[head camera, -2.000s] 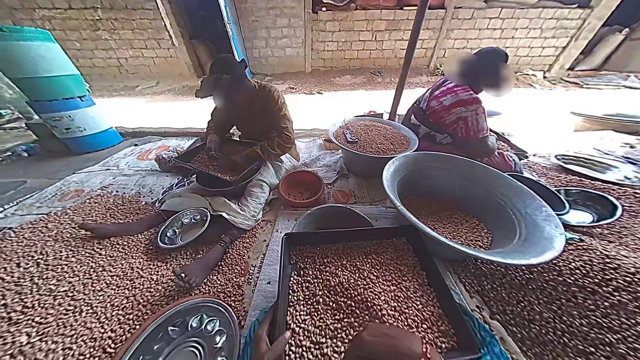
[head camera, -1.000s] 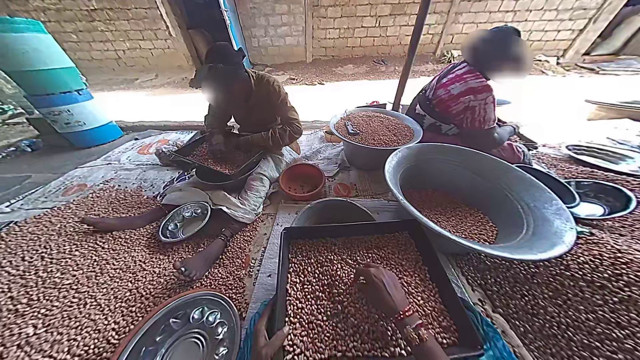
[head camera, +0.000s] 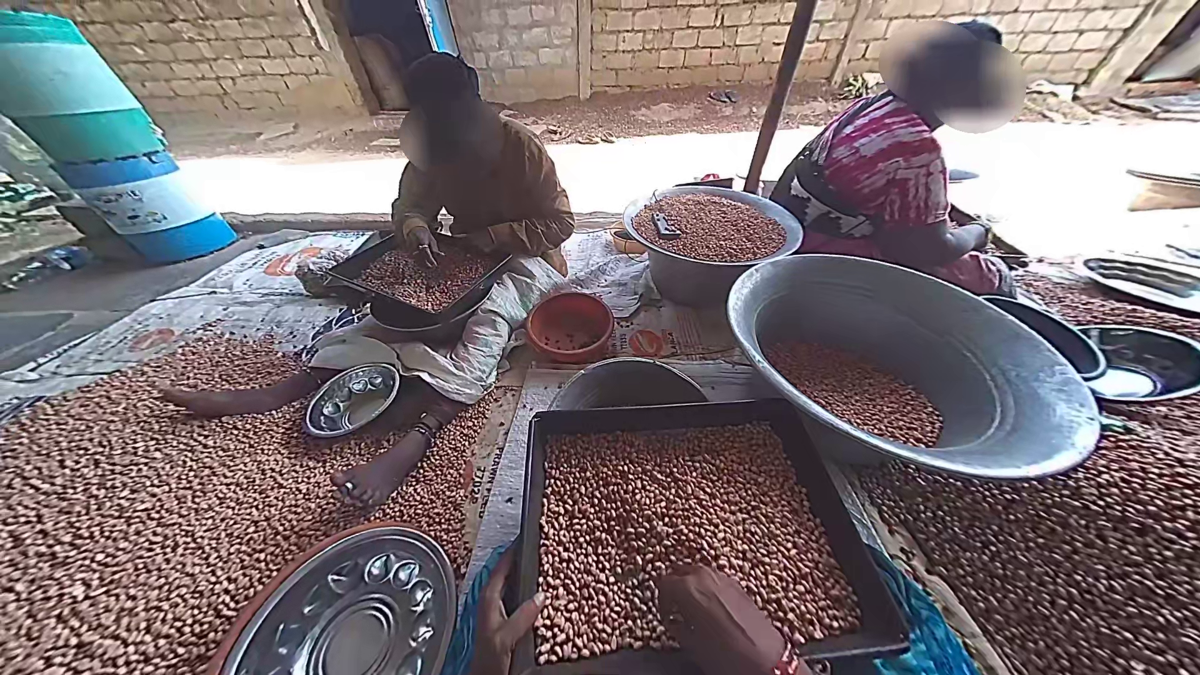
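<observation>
A black rectangular tray (head camera: 536, 487) full of reddish-brown nuts or kernels (head camera: 694, 497) rests across my lap. My left hand (head camera: 502, 614) grips the tray's left side near the front corner, thumb over the rim. My right hand (head camera: 717, 614) lies low on the kernels inside the tray, fingers bent downward; its fingertips are hidden, so whether it holds any is unclear. A large metal basin (head camera: 994, 375), partly filled with kernels, stands just beyond the tray's right corner. Behind the tray is the rim of another metal bowl (head camera: 630, 375).
A patterned metal plate (head camera: 361, 637) lies at lower left beside kernels spread on sacking. Ahead, one person (head camera: 506, 187) sorts kernels in a tray; another person (head camera: 881, 178) sits at right. A reddish bowl (head camera: 570, 326), a full basin (head camera: 722, 272) and a pole (head camera: 780, 98) stand between them.
My right hand has moved from the middle of the tray toward its near side since one second ago. My left hand stays at the tray's left edge.
</observation>
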